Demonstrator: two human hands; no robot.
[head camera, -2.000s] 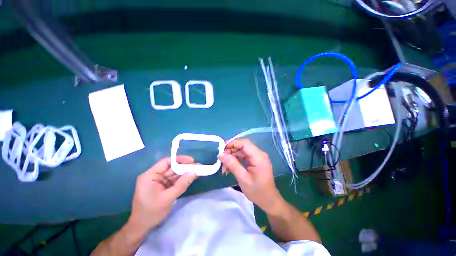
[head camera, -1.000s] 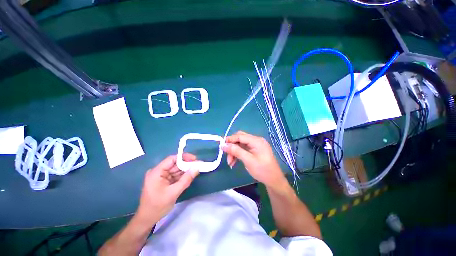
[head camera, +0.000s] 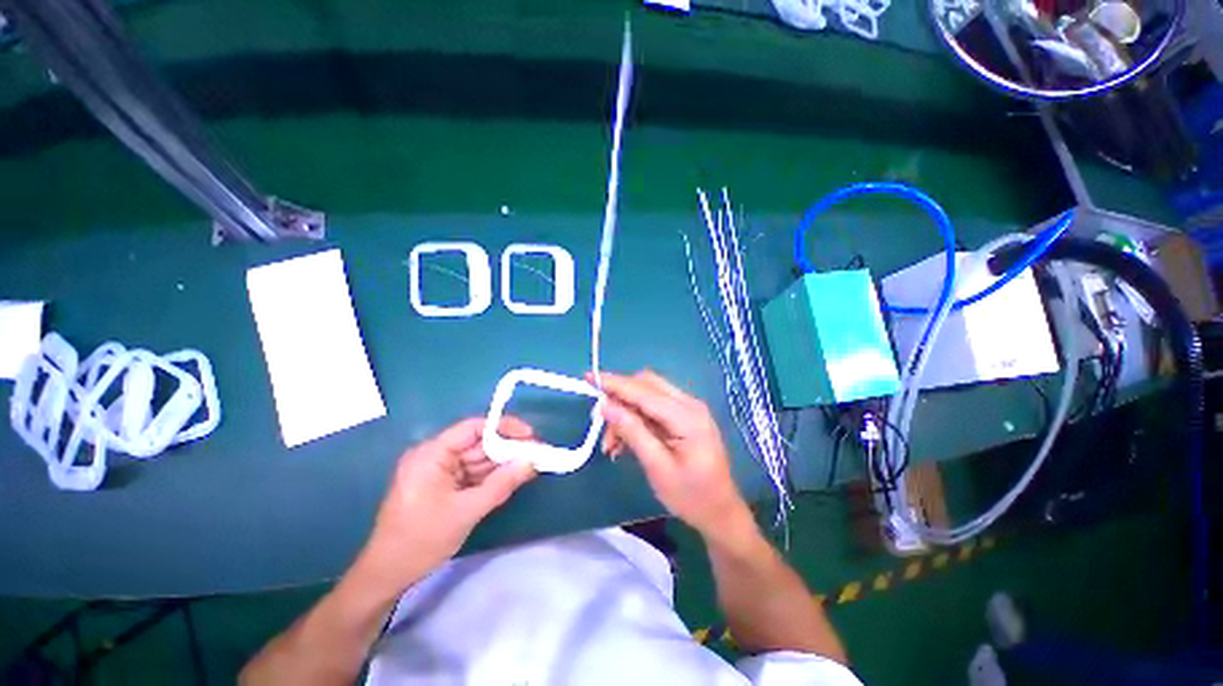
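A white rounded-square frame (head camera: 504, 418) is held above the green bench near its front edge. My left hand (head camera: 449, 485) grips the frame's lower left side, with fingertips showing in the opening. My right hand (head camera: 667, 442) pinches the frame's right side and the lower end of a thin pale wire (head camera: 612, 201). The wire stands almost straight up from the fingers, away from me, and looks blurred. Whether it sits in the frame is hidden by the fingers. Two fitted frames (head camera: 478, 280) lie flat beyond my hands, with thin lines crossing their openings.
A frame pile (head camera: 188, 426) lies at left, near a white paper sheet (head camera: 317, 349). A loose wire bundle (head camera: 742, 342) lies right of my hands beside a teal-green box (head camera: 832, 338). Blue hose (head camera: 875, 189) and cables are farther right. A metal support (head camera: 161, 141) slants at upper left.
The wire has swung from pointing right, through a diagonal, to nearly straight away from me. Both hands still hold the frame, which is slightly more tilted.
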